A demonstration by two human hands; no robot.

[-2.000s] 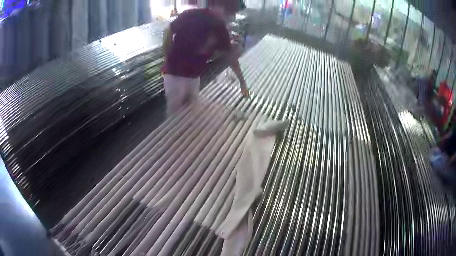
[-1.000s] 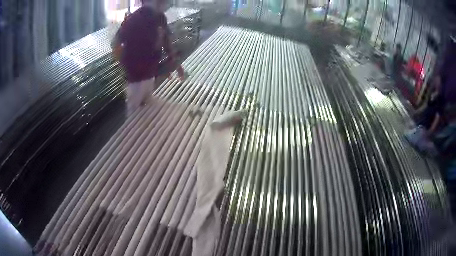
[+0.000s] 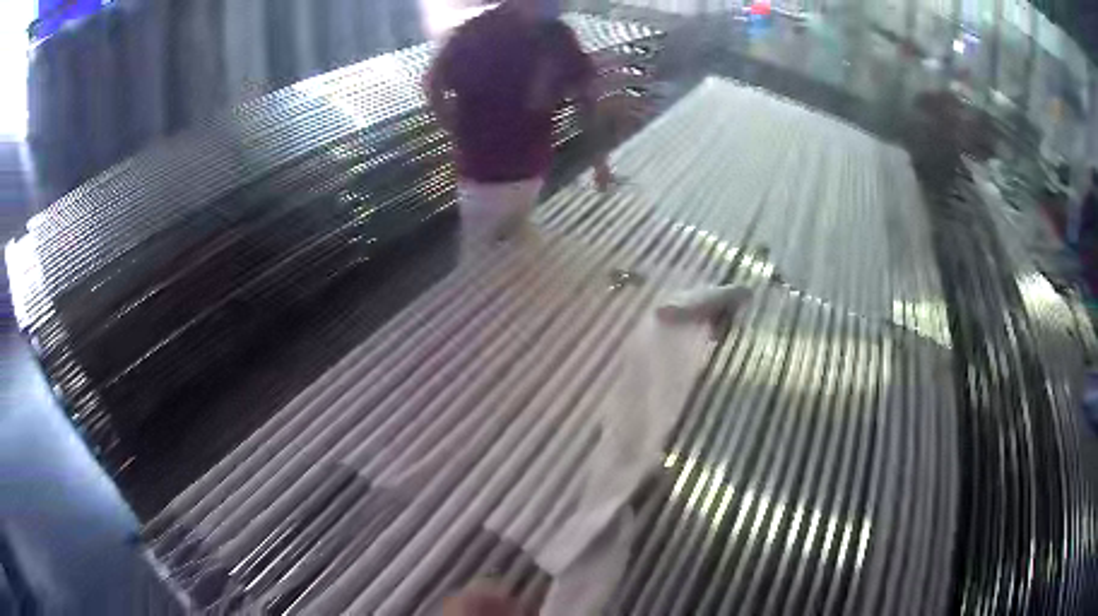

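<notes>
Long metal tubes (image 3: 783, 361) lie side by side in close parallel rows, shiny on the right. Pale matt sleeving (image 3: 440, 361) covers many tubes on the left and at the far end. A cream-white cloth (image 3: 644, 397) lies loose and twisted along the middle of the bed. A blurred skin-toned patch, perhaps part of my left hand (image 3: 484, 599), is cut off by the bottom edge just left of the cloth's near end. Its fingers and any hold cannot be made out. My right hand is not in view.
A person (image 3: 512, 114) in a maroon top and pale trousers stands at the bed's far left side. Another tube stack (image 3: 217, 229) is on the left, and dark shiny tubes (image 3: 1023, 421) line the right. A pale blue surface (image 3: 60, 481) is at the lower left.
The view has swung left and back, shifting the bed rightward in the picture. A blurred skin-toned patch has appeared at the bottom edge. The cloth lies much as before.
</notes>
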